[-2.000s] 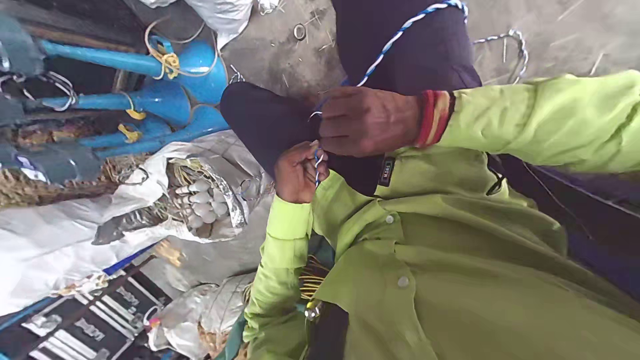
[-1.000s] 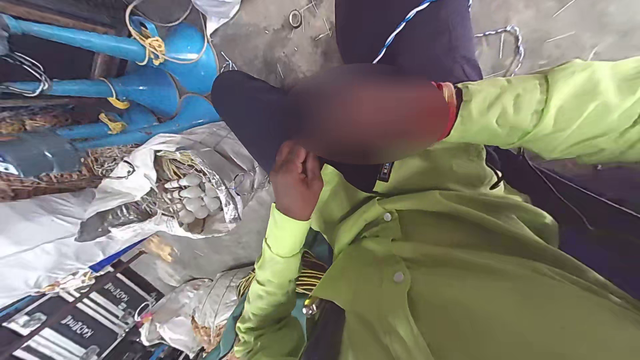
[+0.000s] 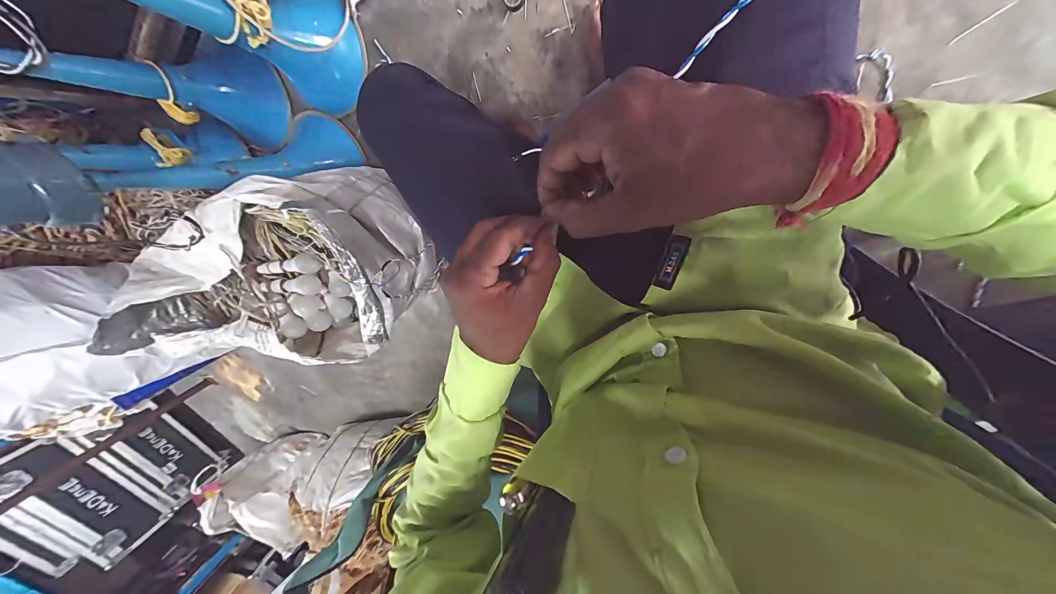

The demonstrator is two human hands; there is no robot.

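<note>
My left hand (image 3: 503, 285) is curled, its thumb and fingers closed on a blue-and-white twisted wire (image 3: 521, 255), a short bit of which shows inside the fist. Against those fingertips rests my right hand (image 3: 676, 157), with a red thread band at its wrist. Its fingers are also curled, and a small shiny bit shows between them. From behind the right hand the twisted wire (image 3: 709, 40) runs up over the dark trouser leg. A thin white wire end (image 3: 528, 152) sticks out just left of the right hand's knuckles. The exact grip at the fingertips is hidden.
Blue horn loudspeakers (image 3: 239, 91) with yellow cords lie at upper left. Below them, a white sack (image 3: 388, 214) holds several bulbs (image 3: 305, 285) and wires. Black cases (image 3: 107, 487) and a coil of yellow-black cable (image 3: 396, 462) are lower left. Wire scraps lie on the concrete floor (image 3: 495, 49).
Two seconds ago a stretch of twisted wire showed between my hands; now their fingertips meet. The right hand was blurred one second ago.
</note>
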